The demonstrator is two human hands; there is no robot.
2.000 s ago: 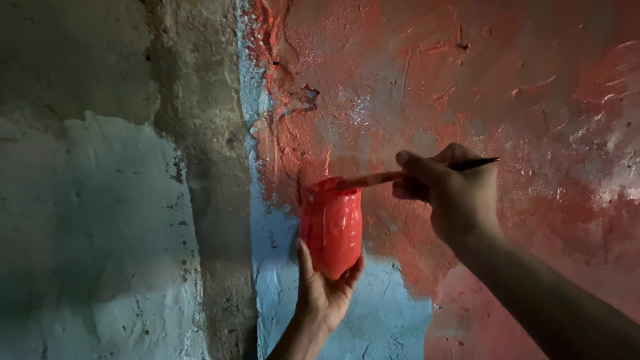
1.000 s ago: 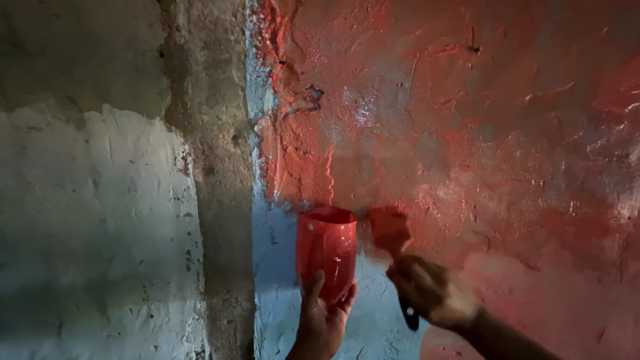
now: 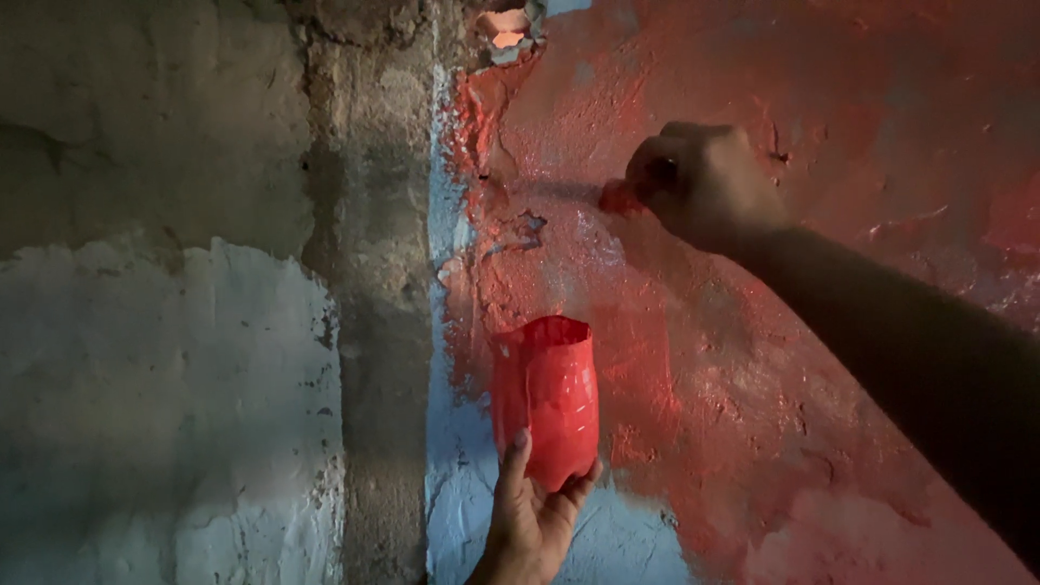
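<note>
My left hand (image 3: 540, 512) grips the lower part of a red-coated, open-topped plastic container (image 3: 548, 406), held upright in front of the wall. Above and to the right of it, my right hand (image 3: 699, 183) is closed on a paintbrush (image 3: 621, 197); its red bristles are against or very near the wall, and the fist hides most of the handle. Red paint covers much of the rough wall (image 3: 731, 349) around both hands. Light blue paint (image 3: 630, 532) shows below the container and in a strip to its left.
A bare, rough cement pillar or band (image 3: 386, 325) runs vertically left of the blue strip. Farther left is a wall section (image 3: 162, 390), pale below and dark grey above. A broken hole (image 3: 508, 32) in the wall lies near the top, with crumbled edges.
My right hand was at the container's mouth, then beside it with the brush at the wall; it is now higher, above the container. Fresh-looking red paint covers wall right of the container. The view has tilted upward.
</note>
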